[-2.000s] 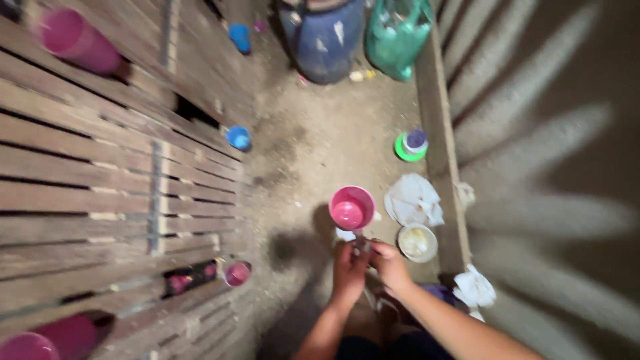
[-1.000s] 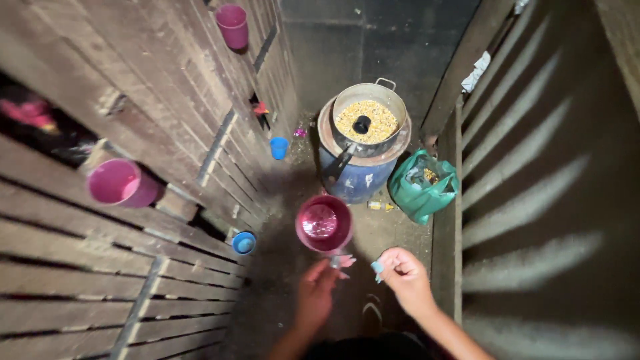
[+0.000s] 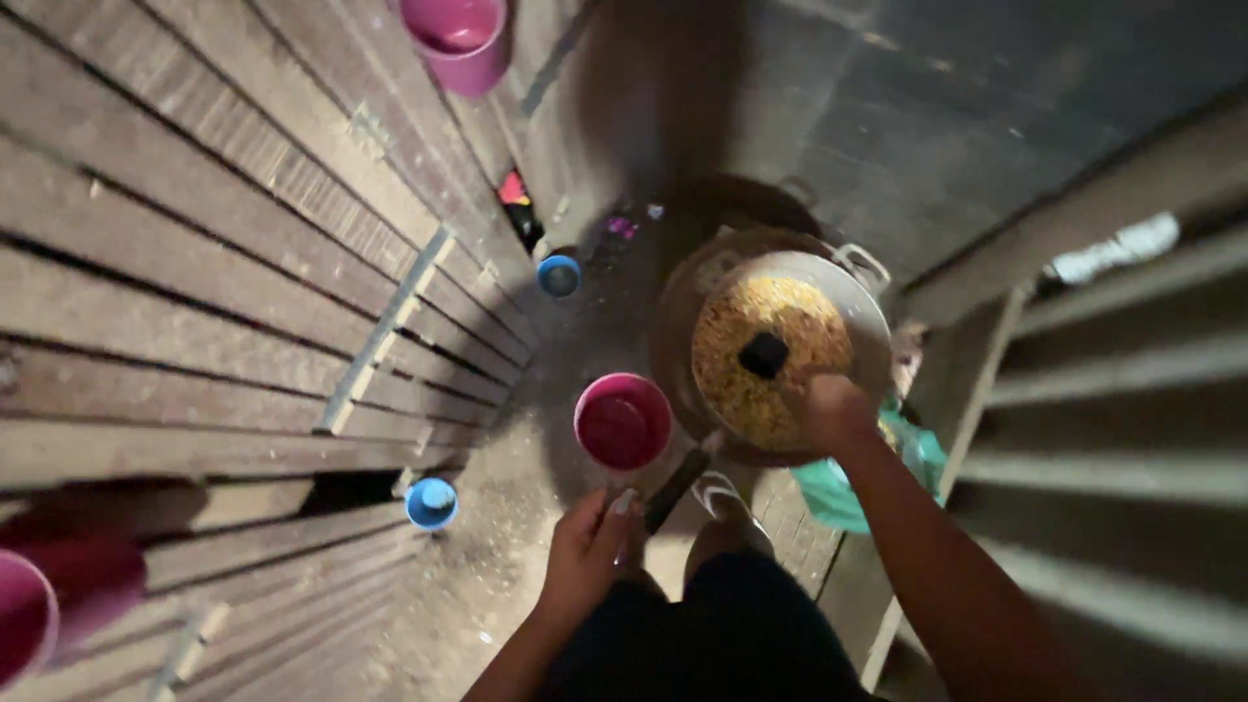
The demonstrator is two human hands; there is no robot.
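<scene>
A metal pot (image 3: 873, 327) with grain in it (image 3: 751, 405) rests on a round, rusty-brown lid or rim below it. My right hand (image 3: 829, 405) is at the grain, near a small black object (image 3: 763, 355); its fingertips are blurred, so I cannot tell whether they hold anything. My left hand (image 3: 600, 531) is just below a pink plastic container (image 3: 622, 421), with something small and pale at its fingertips. Whether it also holds the container is unclear. A dark handle (image 3: 678, 489) slants between that hand and the pot.
Slatted wooden walls rise at left and right. Pink containers (image 3: 468, 58) (image 3: 24, 614) and small blue cups (image 3: 560, 277) (image 3: 432, 503) are along the left slats. A green plastic bag (image 3: 829, 492) lies below the pot, near my right forearm. A foot in a sandal shows beneath the pot.
My right hand has moved from beside the barrel to the grain in the pot. My left hand stays below the pink container. The view has shifted toward the pot.
</scene>
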